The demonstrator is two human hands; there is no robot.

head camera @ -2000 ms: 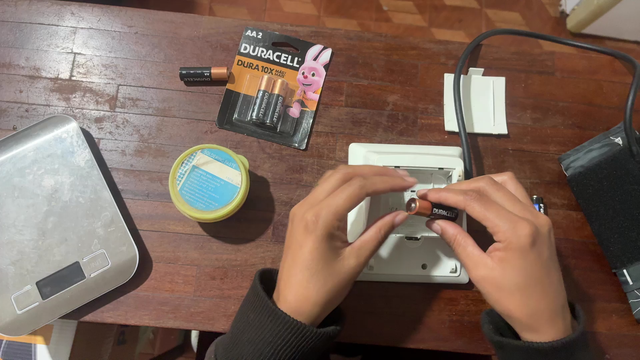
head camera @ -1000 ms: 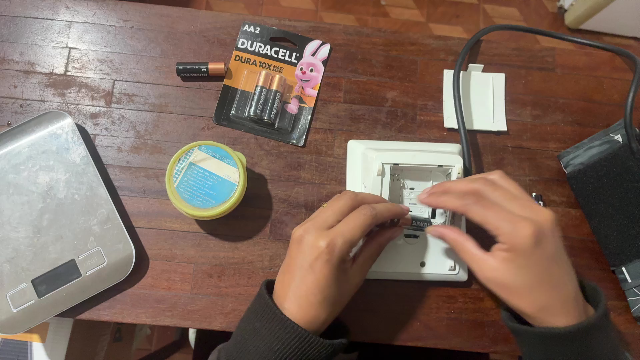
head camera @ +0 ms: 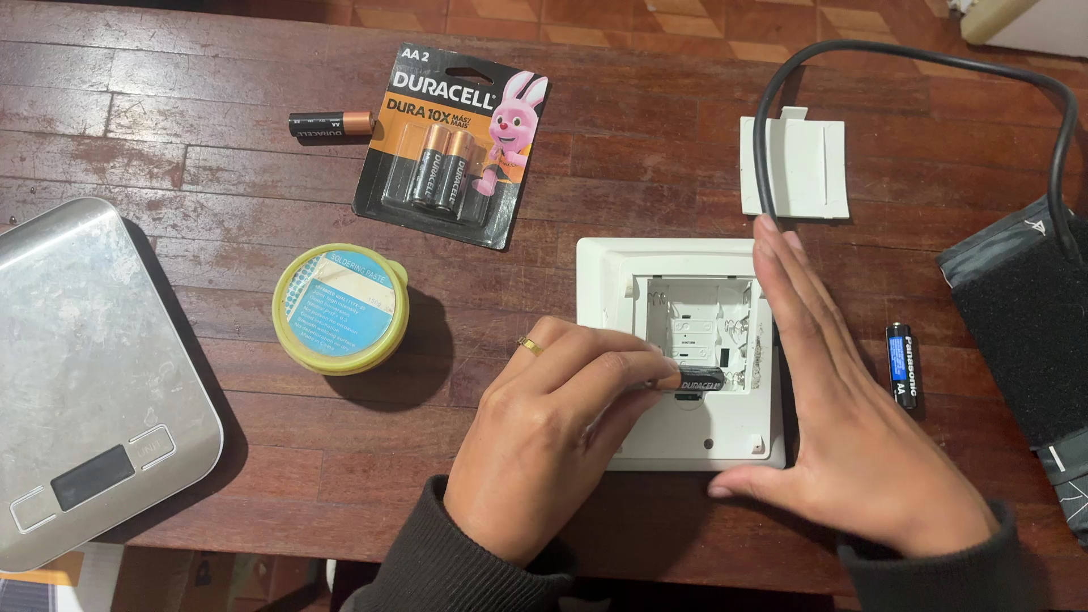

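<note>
A white plastic device (head camera: pixel 659 446) lies on the wooden table with its battery compartment (head camera: pixel 688 310) uncovered, metal springs showing inside. My left hand (head camera: pixel 561 416), with a ring on one finger, holds a Duracell AA battery (head camera: pixel 701 379) by its copper end at the near edge of that compartment. How far in the battery sits cannot be told. My right hand (head camera: pixel 837 416) is spread at the device's right side, holding nothing; whether it touches the casing is unclear. A Panasonic AA battery (head camera: pixel 903 365) lies on the table to the right of it.
The white battery cover (head camera: pixel 820 170) lies beyond the device, a black cable (head camera: pixel 909 49) crossing its left edge. A Duracell blister pack (head camera: pixel 459 144), a loose battery (head camera: pixel 330 125), a soldering paste tub (head camera: pixel 340 310) and a kitchen scale (head camera: pixel 93 365) are leftward. A black fabric item (head camera: pixel 1020 323) is at right.
My right hand held the battery two seconds ago; now my left hand has it at the compartment. The right hand has let go, opened out and moved to the device's right edge.
</note>
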